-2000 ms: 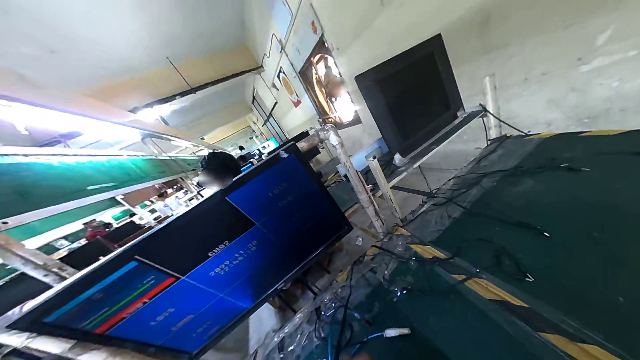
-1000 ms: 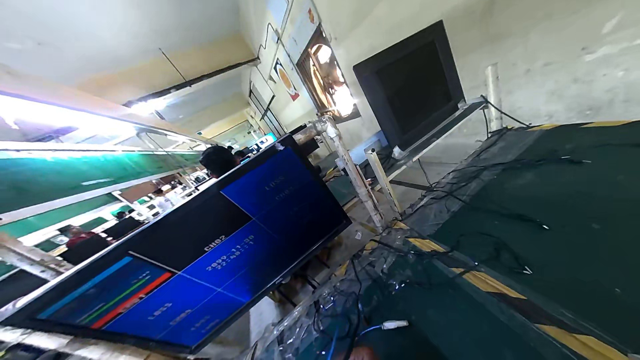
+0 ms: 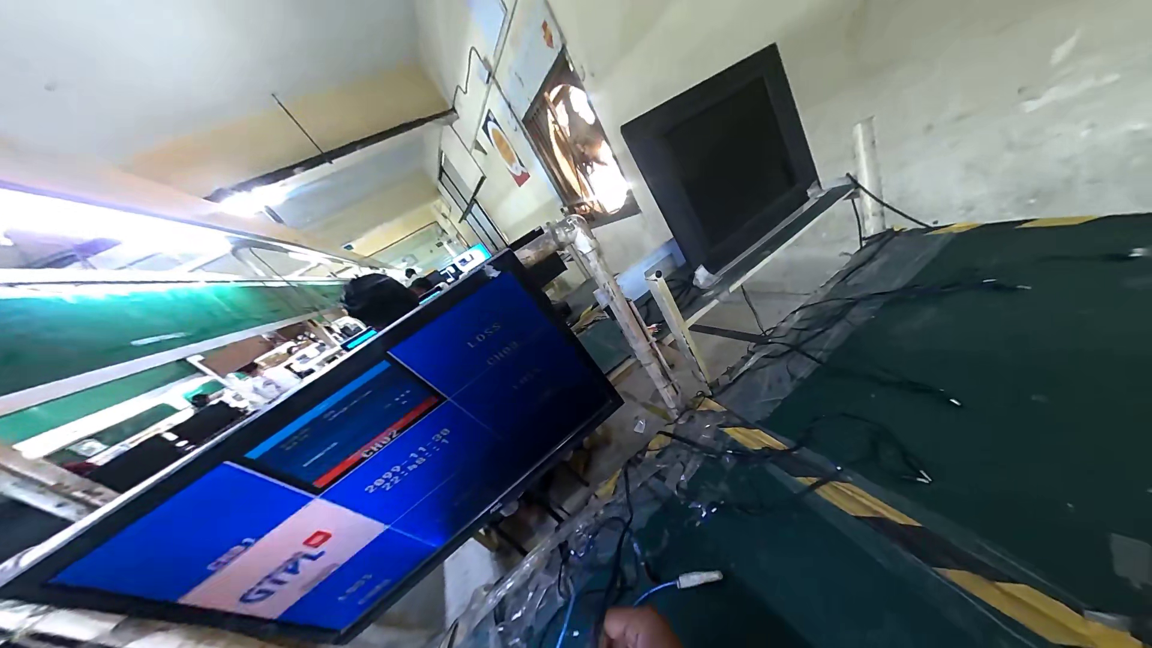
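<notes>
At the bottom edge, only a small part of my right hand (image 3: 637, 628) shows, beside dark cables (image 3: 619, 562) on the dark green worktop. Its fingers are mostly cut off by the frame, so its grip is hidden. A blue cable (image 3: 659, 591) with a pale connector (image 3: 699, 579) lies just above the hand. My left hand is out of view. To the left, a large flat monitor (image 3: 423, 450) appears tilted, its lit screen split into blue panes, one with a menu and one with a logo.
A dark-screened monitor (image 3: 729, 153) rests on a shelf by the wall. Black cables (image 3: 864, 360) with bare-looking tips trail across the green mat (image 3: 1017, 360). Yellow-black tape (image 3: 882, 504) crosses the worktop. Clear plastic sheeting (image 3: 531, 585) covers its edge. Beyond the large monitor is a person's head (image 3: 378, 300).
On the large monitor, the menu pane has moved up and right within the screen, and a pale logo pane now shows lower left. More of my hand shows at the bottom edge.
</notes>
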